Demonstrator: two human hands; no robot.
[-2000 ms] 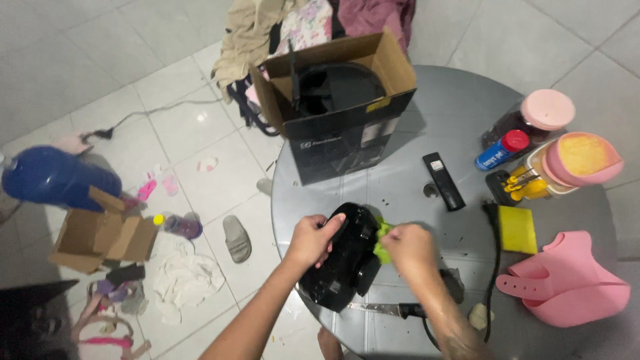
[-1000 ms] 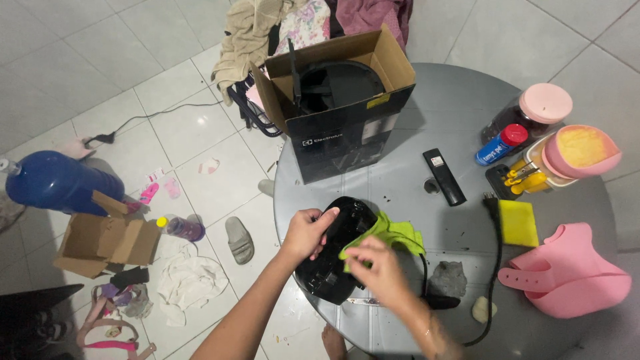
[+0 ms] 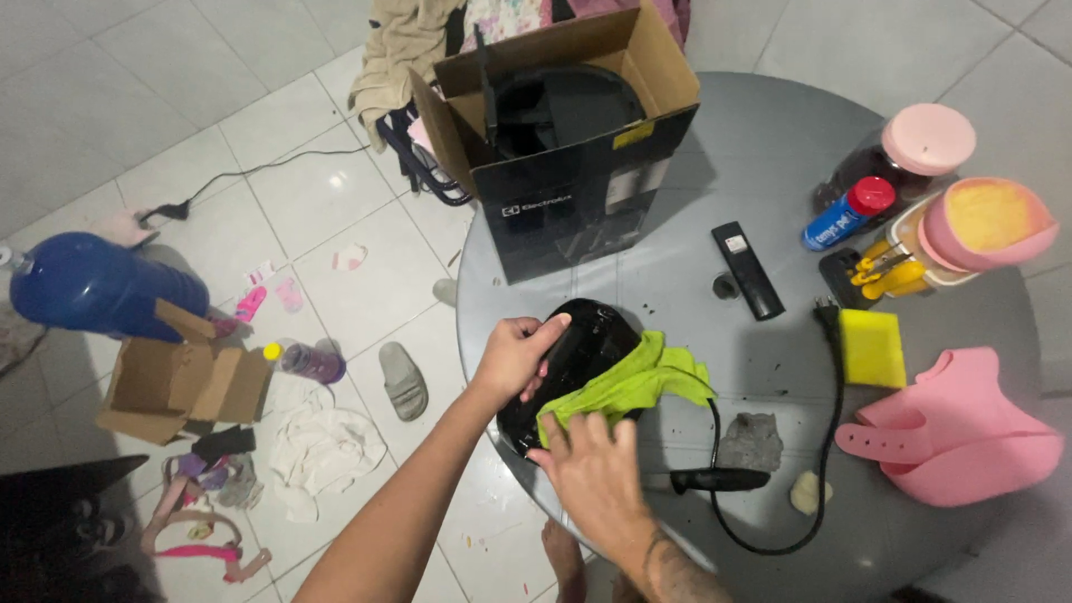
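Note:
A glossy black appliance part point(image 3: 599, 335), with a power cord point(image 3: 833, 435) beside it, rests at the near left edge of the round grey table point(image 3: 787, 142). My left hand point(image 3: 519, 360) grips its upper left side, thumb on top. My right hand point(image 3: 590, 461) presses a lime-green cloth point(image 3: 662, 368) against its lower right part; the fingertips are on the cloth. Just right of my right hand lies a knife with a black handle point(image 3: 724, 479), its blade partly hidden. A grey rag point(image 3: 751, 442) is above the handle.
An open Electrolux box point(image 3: 578, 209) holding a black part stands at the table's back left. A black remote-like object point(image 3: 748, 270), a yellow sponge point(image 3: 873, 347), a pink silicone bib point(image 3: 963, 427), a blue tube with a red cap point(image 3: 846, 213) and a pink-lidded jar point(image 3: 930, 141) are on the right.
My right hand has moved down and left with the green cloth, which now spreads across the lower part of the black appliance. My left hand keeps its hold.

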